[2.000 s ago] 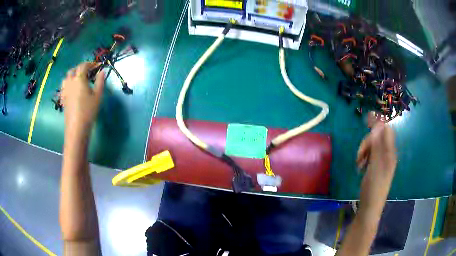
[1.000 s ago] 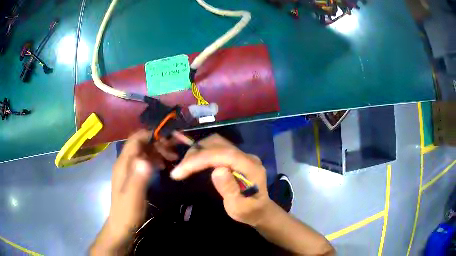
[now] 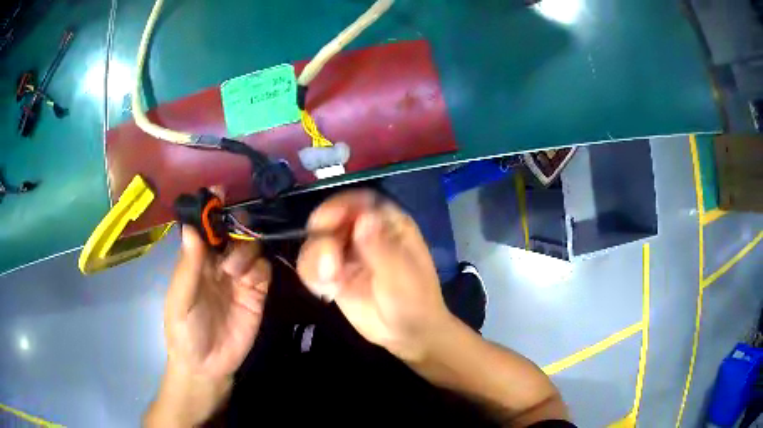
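My left hand [image 3: 219, 292] holds the wire harness by a dark round connector with an orange ring [image 3: 211, 219], just off the bench's front edge. Black, yellow and pale wires run from it to my right hand [image 3: 368, 272], whose fingers pinch them; this hand is blurred. The black test connector [image 3: 272, 177] lies at the front edge of the red mat on the left cream lead [image 3: 164, 132]. The white test connector [image 3: 325, 159] lies to its right on yellow wires [image 3: 313, 128]. Neither is visibly joined to the harness.
A green label [image 3: 259, 100] lies on the red mat [image 3: 393, 100]. A yellow handle [image 3: 117, 226] sits at the mat's left end. Loose harnesses [image 3: 33, 96] lie at the bench's far left. A grey open box [image 3: 611, 196] stands below the bench at right.
The harness has moved left, away from the black test connector, and its orange-ringed connector now shows upright in my left hand. The view has shifted, so the mat sits higher and further left.
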